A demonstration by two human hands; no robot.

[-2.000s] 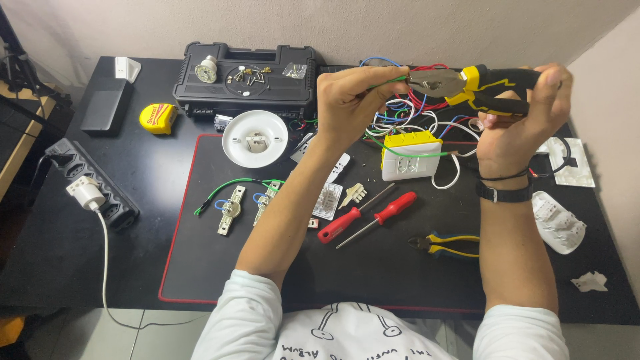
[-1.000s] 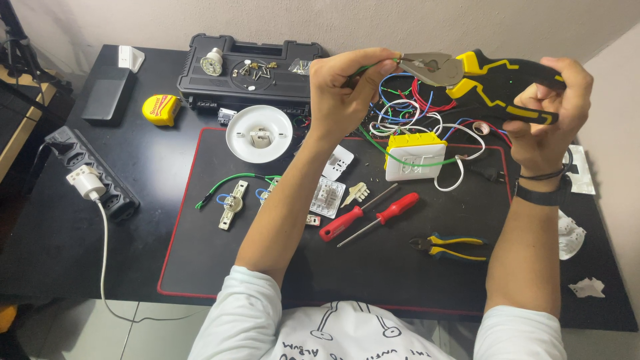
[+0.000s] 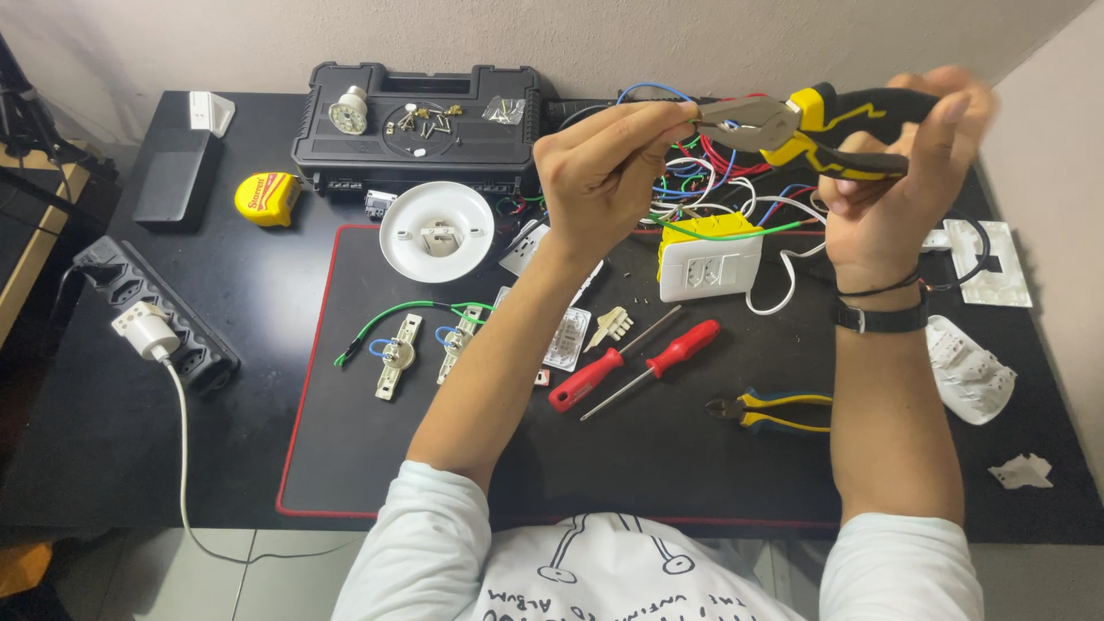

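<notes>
My right hand (image 3: 918, 164) grips the black and yellow handles of combination pliers (image 3: 759, 125), held up above the back of the desk. The pliers' jaws point left and meet the fingertips of my left hand (image 3: 608, 168), which pinch the end of a thin wire, mostly hidden by the fingers. Beneath the pliers, a green wire (image 3: 733, 233) crosses over a yellow box with a white double-socket plate (image 3: 711, 269). Two red-handled screwdrivers (image 3: 686, 348) lie on the mat between my forearms, and blue-yellow cutting pliers (image 3: 768, 411) rest beside my right forearm.
A black case (image 3: 423, 164) holding a bulb and screws stands at the back. A white round lamp base (image 3: 474, 207), socket modules (image 3: 398, 355), a yellow tape measure (image 3: 267, 200) and a power strip (image 3: 164, 310) lie leftward. Tangled wires (image 3: 716, 164) lie behind the box; a white cover (image 3: 970, 371) lies right.
The pliers have turned in my right hand, from tilting down to the right to lying nearly level. My left hand stays at their jaws.
</notes>
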